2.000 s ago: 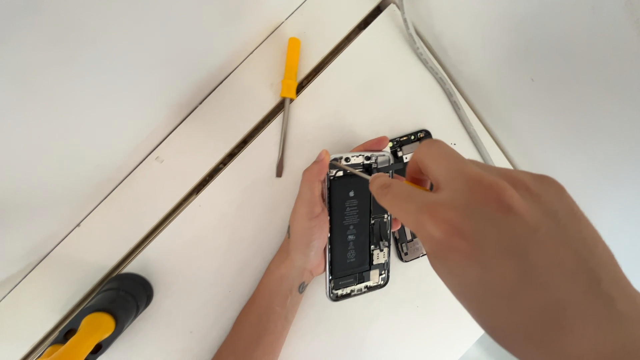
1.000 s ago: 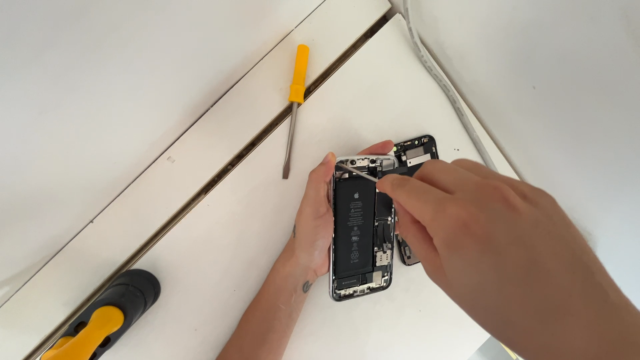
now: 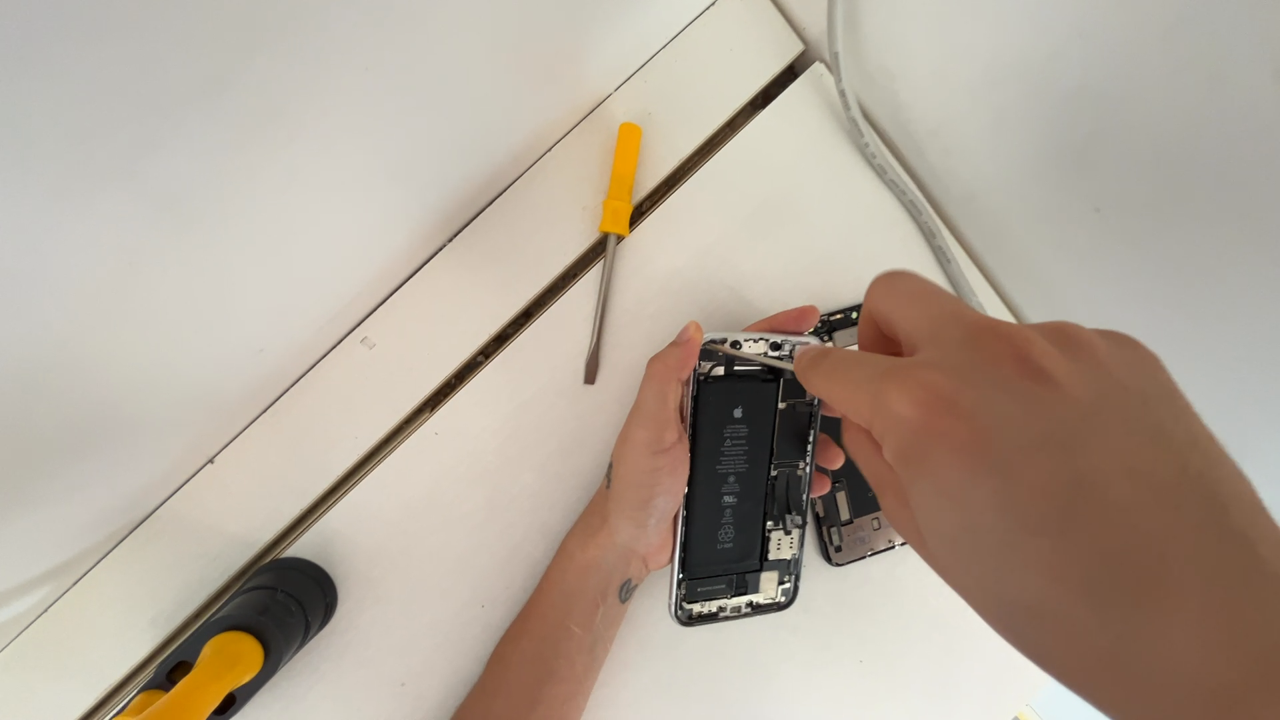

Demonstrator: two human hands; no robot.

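An opened iPhone body (image 3: 728,480), its black battery and circuit boards exposed, rests in my left hand (image 3: 655,440), which wraps round it from behind with the thumb at the upper left edge. My right hand (image 3: 960,400) pinches a thin metal tool (image 3: 752,357), whose tip lies at the phone's upper left corner, above the battery; its handle is hidden by the fingers. The detached display assembly (image 3: 865,545) lies on the white surface to the right of the phone, partly covered by my right hand.
A flat-blade screwdriver with a yellow handle (image 3: 620,180) lies across the dark gap (image 3: 490,350) between white panels. A black and yellow tool (image 3: 285,610) stands at the lower left. A grey cable (image 3: 895,175) runs along the right edge.
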